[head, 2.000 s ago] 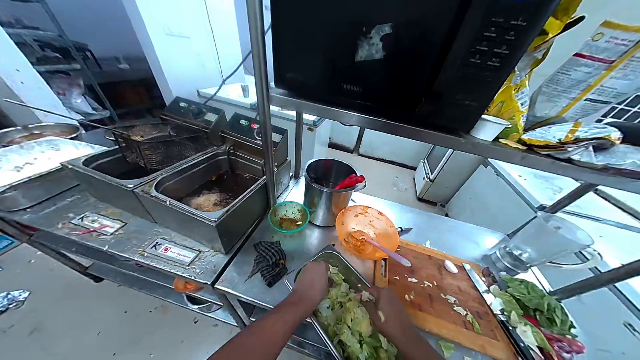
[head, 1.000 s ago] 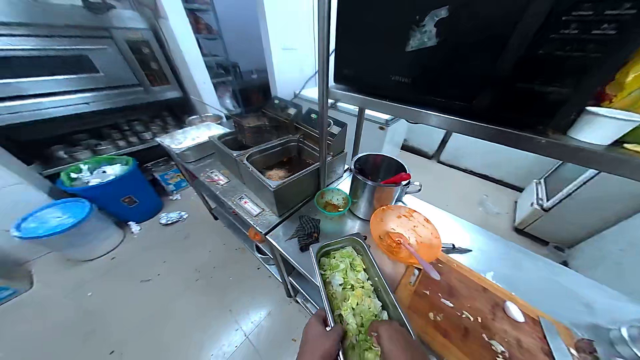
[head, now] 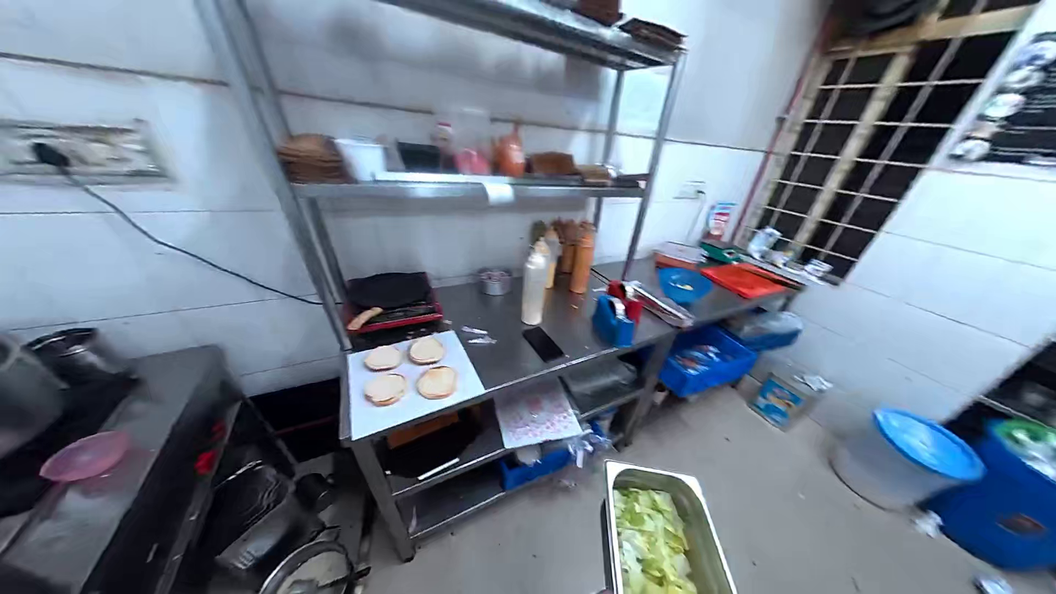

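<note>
A rectangular steel pan (head: 711, 528) of chopped lettuce (head: 652, 540) is held over the floor at the lower middle, cut off by the bottom edge. My left hand and my right hand are hidden below that edge, so their hold on the pan does not show. Ahead, on a steel worktable (head: 503, 355), several bun halves (head: 436, 382) lie on a white sheet (head: 363, 412). Behind them a black flat pan (head: 388, 289) sits on a red-edged cooktop. Squeeze bottles (head: 534, 287), a dark phone (head: 543, 343) and a blue tape dispenser (head: 613, 322) are farther right.
A steel shelf (head: 470, 190) hangs above the table. Blue crates (head: 708, 360) are below its right part. At right on the floor are a tin (head: 780, 401), a blue-lidded tub (head: 928, 445) and a blue bin (head: 1002, 503). A dark counter with a pink bowl (head: 85, 456) is at left.
The view has swung far from the fryers and cutting board to another worktable. The lettuce pan was lifted off the counter area and has come along; my hands have dropped out of view.
</note>
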